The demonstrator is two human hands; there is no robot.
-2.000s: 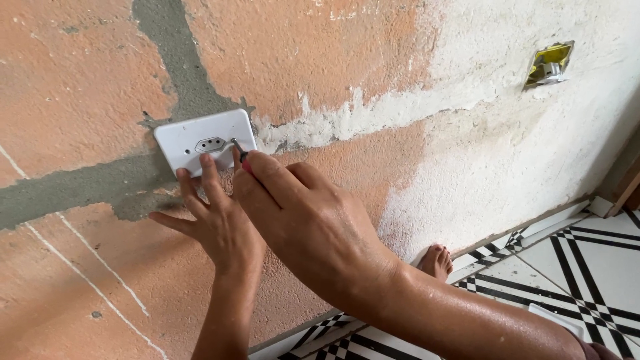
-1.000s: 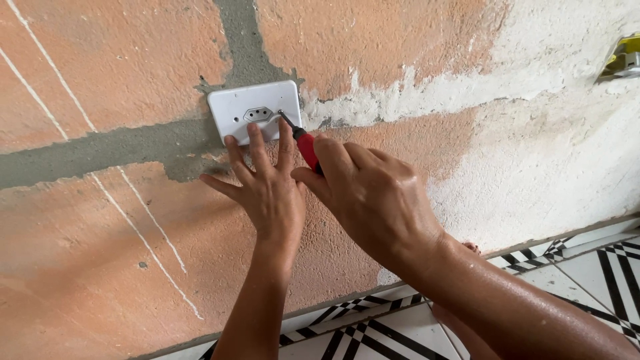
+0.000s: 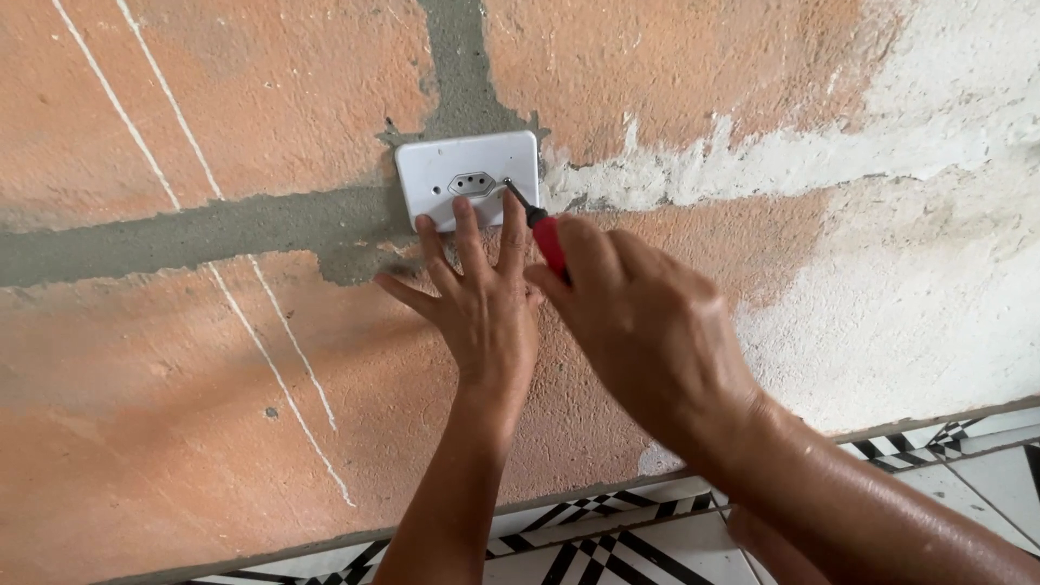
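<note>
A white electrical outlet plate [image 3: 422, 171] with a three-hole socket sits slightly tilted on the wall, over patched grey mortar. My left hand [image 3: 483, 313] is spread below it, several fingertips pressing the plate's lower part and the thumb out to the left. In my right hand [image 3: 650, 333] is a screwdriver [image 3: 550, 245] with a red and black handle. Its tip meets the screw at the right of the socket. On the left of the socket a small round screw hole [image 3: 436, 190] shows; whether a screw sits inside it, I cannot tell.
Grey mortar bands [image 3: 203, 231] run left of and above the plate across the orange wall [image 3: 122, 357]. White filler [image 3: 715, 166] extends to the right. Below are a patterned tile skirting [image 3: 601, 512] and a black-and-white tiled floor [image 3: 642, 556]. Part of a leg shows beneath my right forearm.
The view has shifted left, so the open yellow wall box at the right is out of frame. Both hands stay at the plate; the screwdriver's red handle shows more than two seconds ago.
</note>
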